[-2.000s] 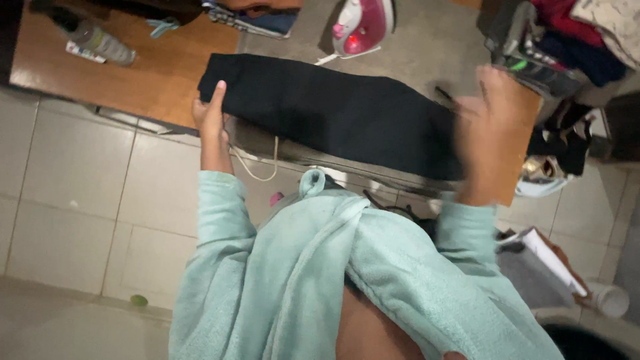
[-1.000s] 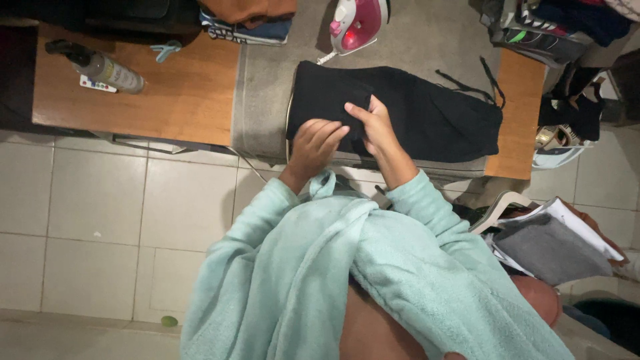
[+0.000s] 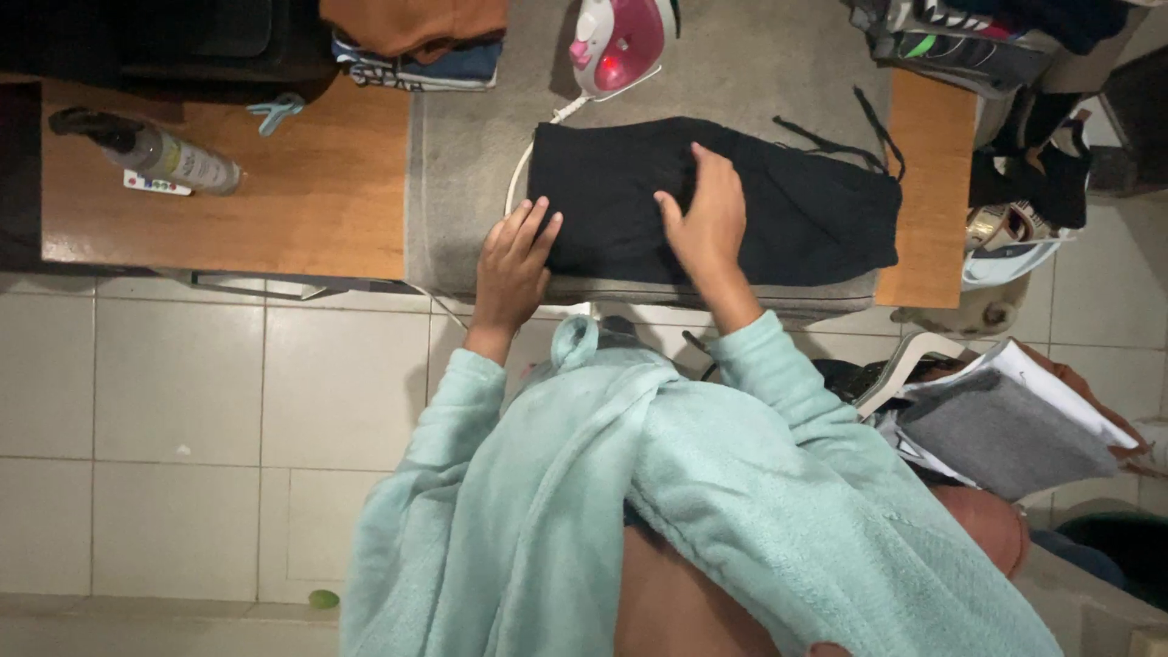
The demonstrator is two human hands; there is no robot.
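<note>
Black drawstring shorts or trousers, folded, lie flat on a grey cloth over a wooden table. My left hand rests with its fingertips on the garment's left edge. On the middle of the garment lies my right hand, thumb and fingers apart. Neither hand grips anything. The loose drawstring trails off the garment's upper right. Just beyond the garment, a pink and white clothes iron with a lit red light sits on the cloth, and its white cord runs under the garment.
On the wooden tabletop at left are a spray bottle and a light blue clothes peg. Folded clothes are stacked at the back left, more at the back right. A hanger with garments is at lower right.
The garment, held at both ends two seconds ago, now lies folded shorter on the cloth. Since one second ago my hands have moved apart, the left to the garment's left edge.
</note>
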